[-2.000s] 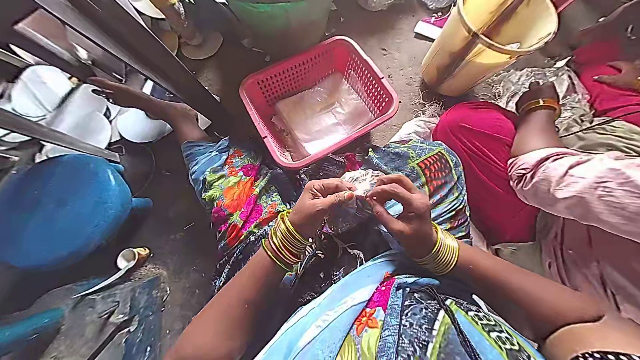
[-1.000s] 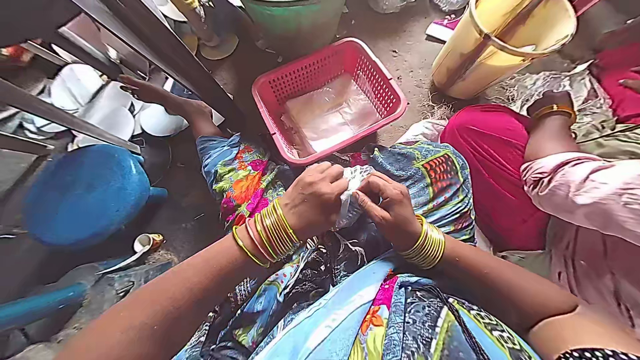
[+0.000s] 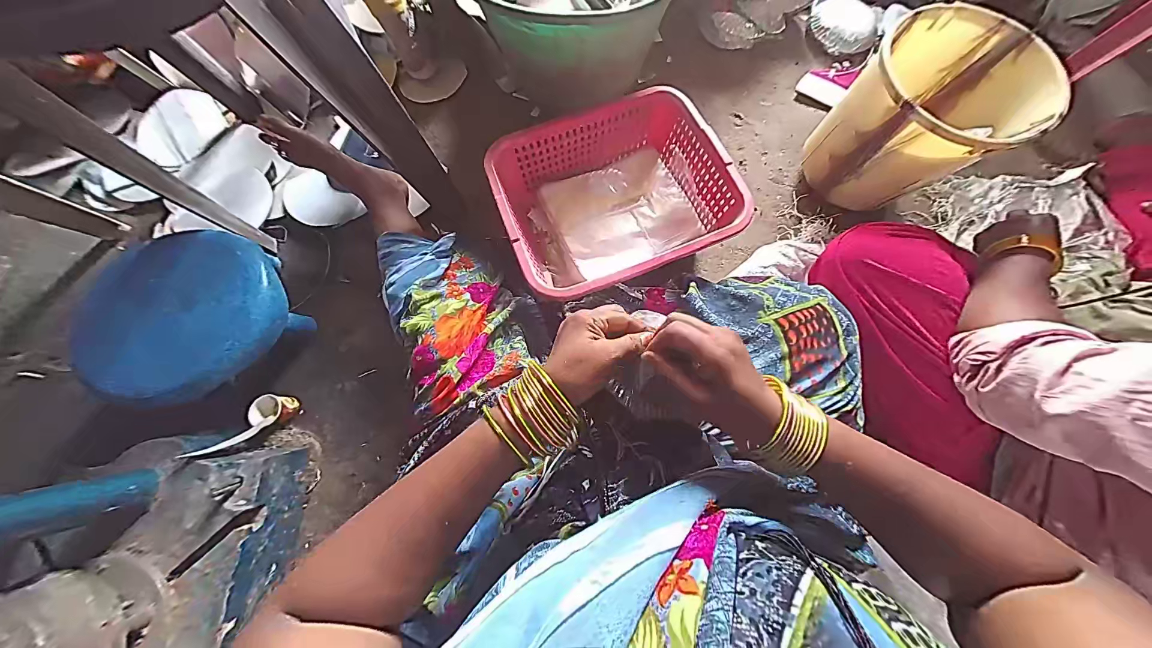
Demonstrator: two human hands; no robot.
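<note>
My left hand (image 3: 596, 351) and my right hand (image 3: 711, 369) meet over my lap, fingertips nearly touching. Between them they pinch a small piece of clear plastic film (image 3: 650, 320), whose lower part hangs below the fingers and is partly hidden by them. Yellow bangles circle both wrists. Just beyond the hands a pink perforated plastic basket (image 3: 621, 281) sits by my legs, with flat clear plastic sheets or bags (image 3: 630, 211) lying in it. The patterned cloth (image 3: 459, 328) of my clothing covers my legs under the hands.
A blue stool (image 3: 180, 315) stands at left beside metal frame bars (image 3: 135, 162) and white rounded pieces (image 3: 234, 175). A green tub (image 3: 576, 54) is behind the basket, a yellow bucket (image 3: 846, 153) at upper right. Another person's arm (image 3: 1017, 292) rests at right. A tape roll (image 3: 267, 410) lies at left.
Both hands stay together over the lap with the plastic between them. The fingers have shifted around it, and less of the plastic shows above them than before.
</note>
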